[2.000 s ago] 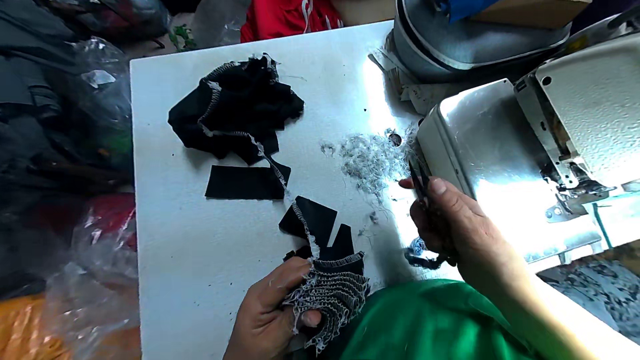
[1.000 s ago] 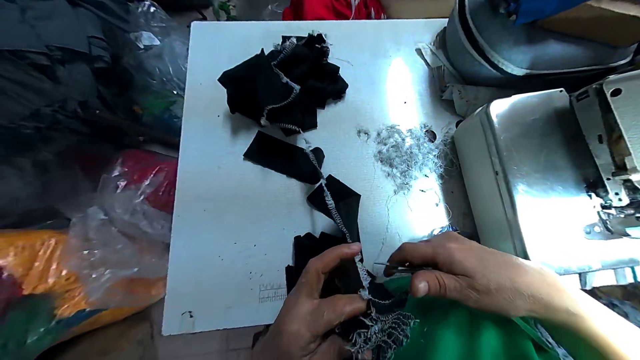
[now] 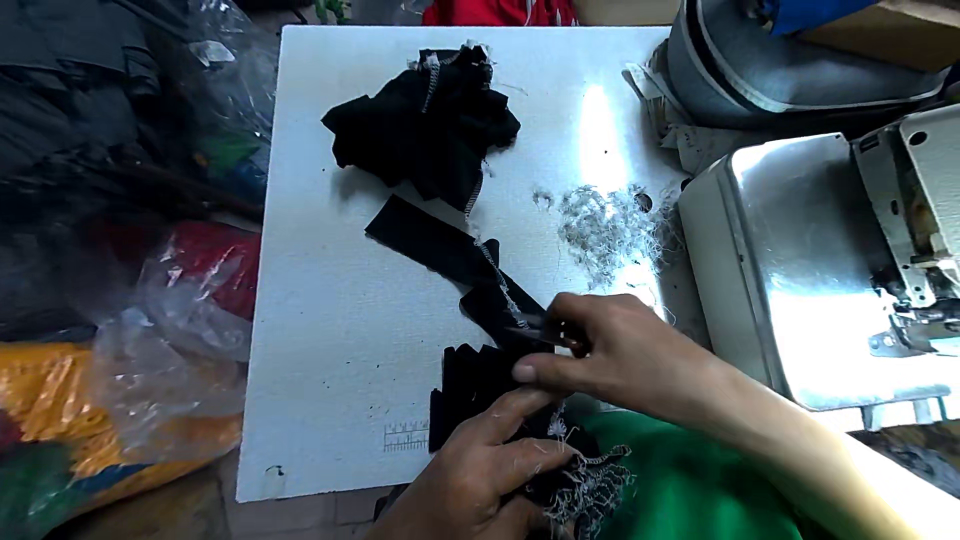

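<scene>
My left hand (image 3: 495, 465) grips a bunch of black fabric pieces with white overlock-stitched edges (image 3: 589, 480) near the front of the table. Just above it, my right hand (image 3: 600, 337) holds small dark thread snips (image 3: 536, 332), their blades at the white thread chain (image 3: 499, 277) that links the pieces. Whether the blades touch the chain is hard to tell. Black strips (image 3: 427, 236) trail up the table from my hands to a crumpled heap of black fabric (image 3: 427, 127) at the back.
Thread lint (image 3: 611, 229) lies on the white table (image 3: 322, 300), right of the strips. A sewing machine (image 3: 810, 262) with a metal cover stands at the right, a grey padded case (image 3: 787, 67) behind it. Plastic bags (image 3: 172, 360) and dark cloth (image 3: 67, 90) fill the left side.
My right hand with the snips has moved in from the right to the thread chain beside my left hand. The strip below the heap has shifted and now lies at a slant.
</scene>
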